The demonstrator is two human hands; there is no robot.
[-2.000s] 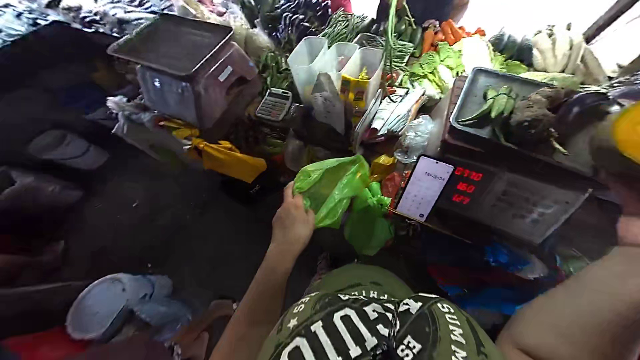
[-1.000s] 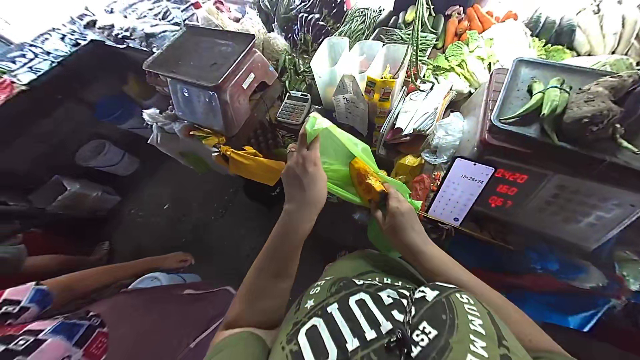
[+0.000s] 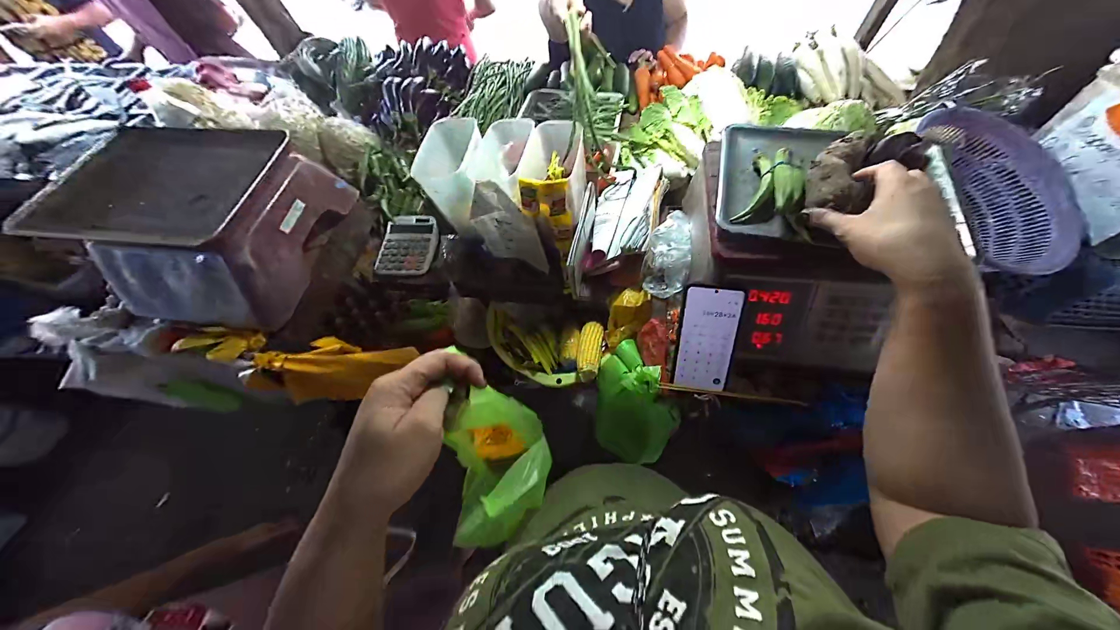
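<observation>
My left hand (image 3: 409, 420) grips the rim of a green plastic bag (image 3: 499, 472), which hangs with an orange-yellow piece of produce (image 3: 496, 441) inside. At the right, my right hand (image 3: 894, 219) has its fingers on a brown, rough root vegetable (image 3: 836, 175) in the grey tray (image 3: 735, 140) of a digital scale. A tied bunch of okra (image 3: 777, 185) lies in the tray, left of the root vegetable. Below the tray, red digits glow on the scale's display (image 3: 768, 319). A smartphone (image 3: 709, 337) showing a calculator leans beside the display.
Another scale (image 3: 175, 184) stands at the left, with a calculator (image 3: 408, 246) nearby. White plastic containers (image 3: 446, 171) are at the middle. A tied green bag (image 3: 636, 411) hangs below corn (image 3: 591, 350) in a basket. At right is a purple basket (image 3: 1006, 192). People stand beyond the vegetables.
My right hand has moved from the green bag to the scale's tray. The orange-yellow piece, held over the bag a second ago, is now inside it. The bag hangs from my left hand alone.
</observation>
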